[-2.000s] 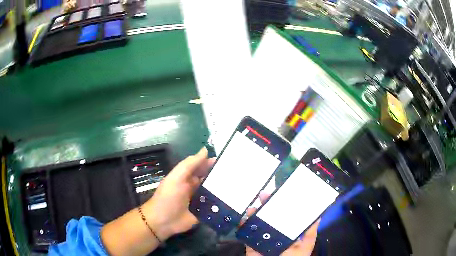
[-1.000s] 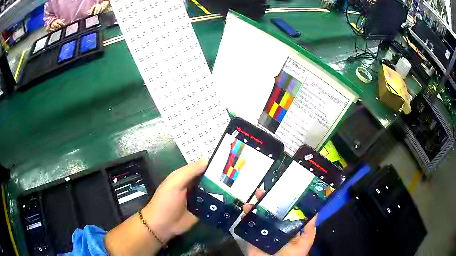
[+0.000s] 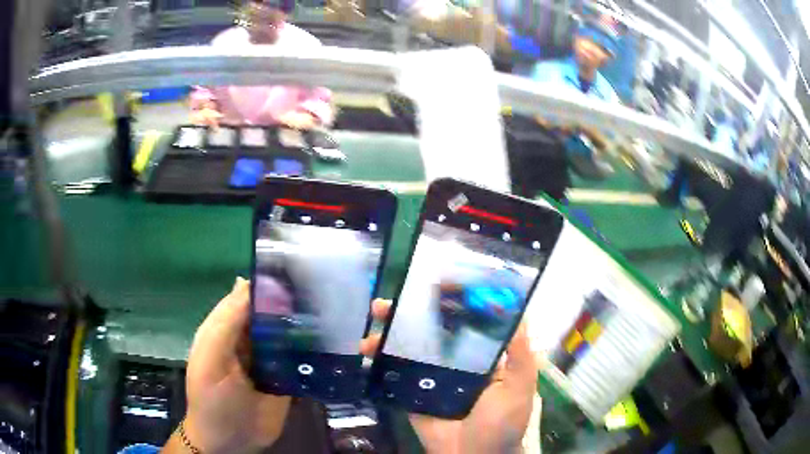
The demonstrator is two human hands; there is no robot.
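Note:
My left hand [image 3: 222, 372] holds an upright smartphone [image 3: 321, 288] with a blurred camera view and red text at the top. My right hand [image 3: 484, 412] holds a second smartphone [image 3: 466, 297], tilted to the right, whose camera view shows a blue shape on white. The phones are side by side, close together. The colour test chart [image 3: 583, 332] stands in its green-edged holder behind and right of the right phone. The long white label strip [image 3: 462, 124] hangs behind the phones, blurred. Part of a phone tray [image 3: 142, 395] shows at the lower left.
A far tray [image 3: 191, 174] holds several light phones and blue ones. A person in pink [image 3: 262, 105] sits behind it; another in blue [image 3: 577, 75] is at the far right. A pale metal rail [image 3: 355, 60] crosses the top. A yellow-brown box [image 3: 731, 328] lies right.
The view has tilted up, bringing in the people opposite. Both phones are raised and turned more upright, the left one moved left. Their screens no longer show the chart or paper.

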